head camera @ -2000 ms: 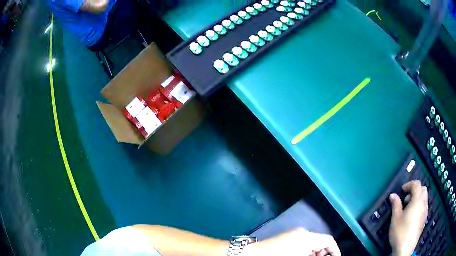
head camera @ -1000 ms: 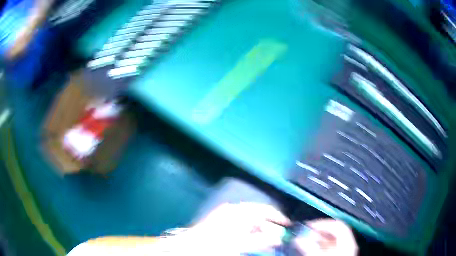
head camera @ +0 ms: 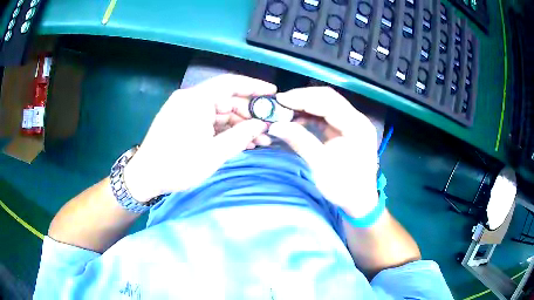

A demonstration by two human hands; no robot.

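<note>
A small unit (head camera: 263,108) with a black ring-shaped rim and a pale round centre is held between the fingertips of both hands, above the lap. My left hand (head camera: 202,126), with a silver metal watch on the wrist, grips its left side. My right hand (head camera: 331,137), with a bright blue strap on the wrist, grips its right side. Both hands are overexposed, so fine detail is lost. The housing tray (head camera: 366,75) lies on the bench beyond my hands to the right, holding black ring-shaped housings in grooves.
The green bench (head camera: 170,26) runs across the top, its near edge beyond my hands. A module tray (head camera: 17,35) shows at the far left. An open cardboard box (head camera: 61,96) with red packs stands on the floor below it. A stand with a white round top (head camera: 502,199) is at the right.
The view has swung down and right towards the lap. My right hand has left the housing tray and joined my left hand; the small unit now shows clearly between them.
</note>
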